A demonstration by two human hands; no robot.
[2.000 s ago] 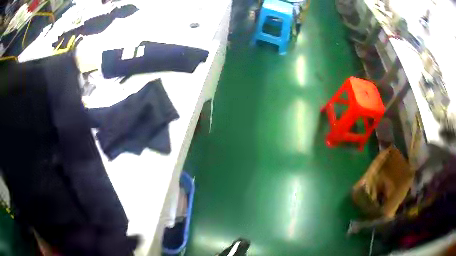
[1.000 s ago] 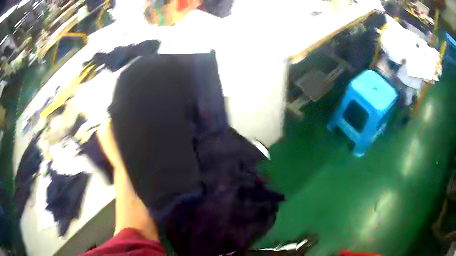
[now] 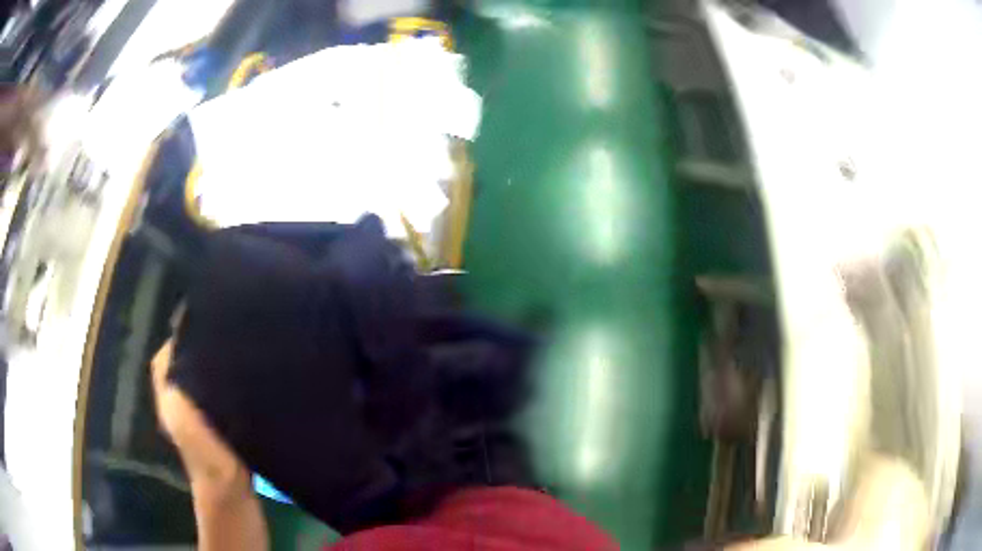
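Note:
A dark garment piece [image 3: 280, 355] hangs in front of me, large and blurred, with folds towards its right side. My left hand [image 3: 181, 404] holds its left edge; the fingers are partly hidden by the cloth. My right hand is not visible; a red sleeve [image 3: 485, 522] shows at the bottom edge below the cloth. White sheets [image 3: 334, 135] lie in a pile just beyond the garment piece, on a yellow-framed cart [image 3: 460, 210].
The green floor [image 3: 598, 355] runs as an aisle to the right of the cart. A long white table [image 3: 802, 269] stands at the right. Another table with a brown edge [image 3: 97, 312] is at the left. A bit of a blue thing [image 3: 271, 490] shows under the cloth.
The view has moved away from the white table with dark pieces to the cart with white sheets. The blue stool has left its place at right. The garment piece is still in my left hand.

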